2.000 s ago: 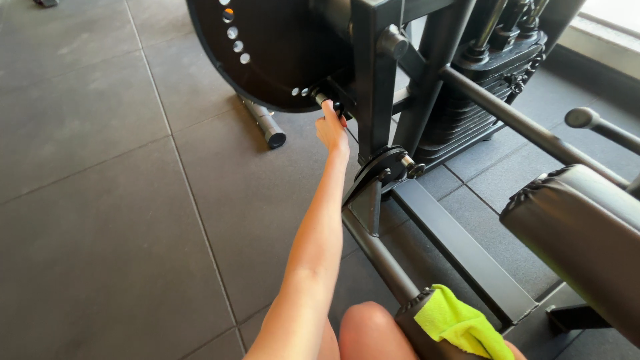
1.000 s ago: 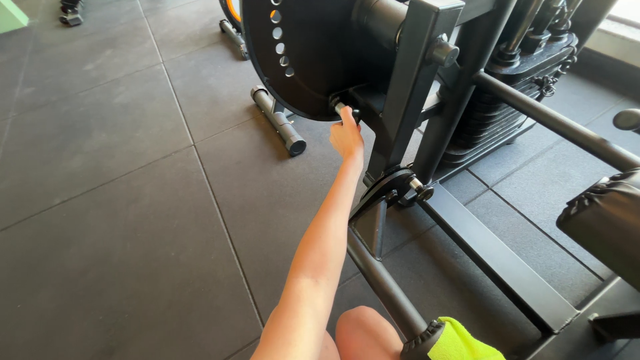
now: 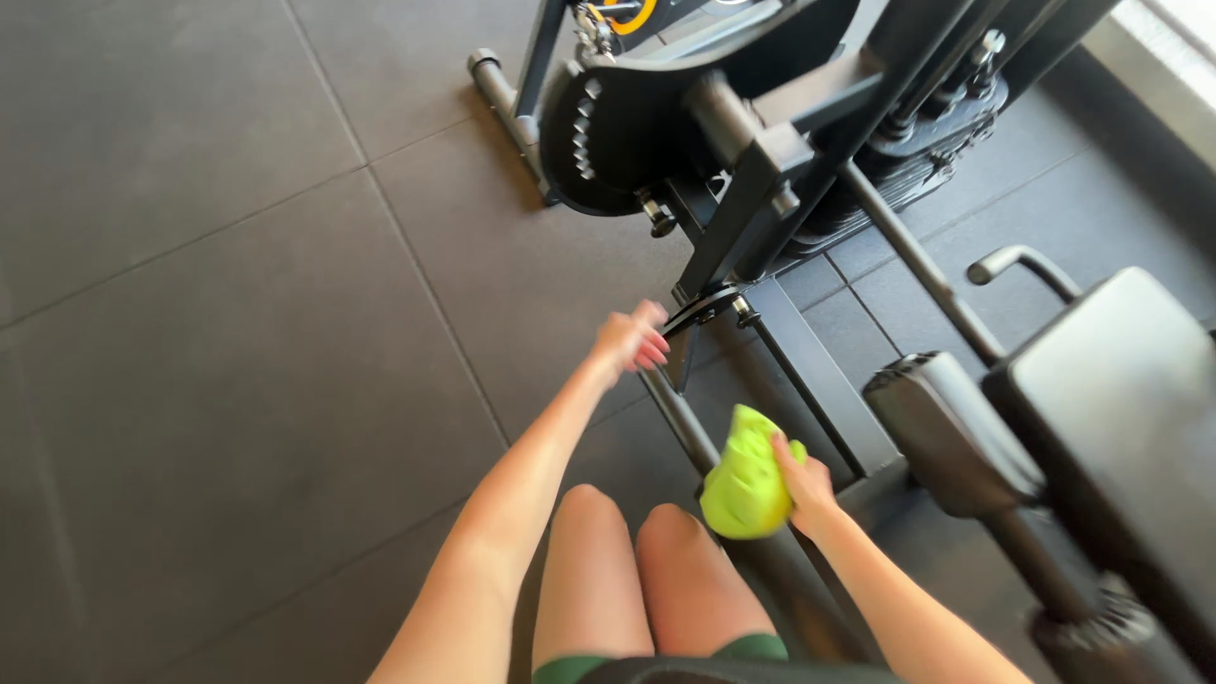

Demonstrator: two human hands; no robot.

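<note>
My left hand (image 3: 632, 339) is in the air beside the machine's lower pivot, fingers apart, slightly blurred, with nothing in it. A bright yellow-green cloth (image 3: 749, 480) is gripped in my right hand (image 3: 806, 480), above the padded roller near my knees. Ahead stands the black cam plate (image 3: 627, 133) of a leg exercise machine, with a row of holes. A pull-pin knob (image 3: 658, 217) sticks out at the plate's lower edge, apart from my left hand. A second pin (image 3: 746, 312) sits at the lower pivot.
To the right are a padded roller (image 3: 950, 427), a large seat pad (image 3: 1130, 399) and a bent metal handle (image 3: 1021, 261). A weight stack (image 3: 883, 180) stands behind the frame. Another machine's floor foot (image 3: 503, 104) lies beyond the cam plate. Dark rubber tiles (image 3: 237, 380) cover the floor.
My left hand has let go of the pull-pin knob and come back toward me. My right hand has come into view with the cloth, which lay on the roller before. The view has shifted.
</note>
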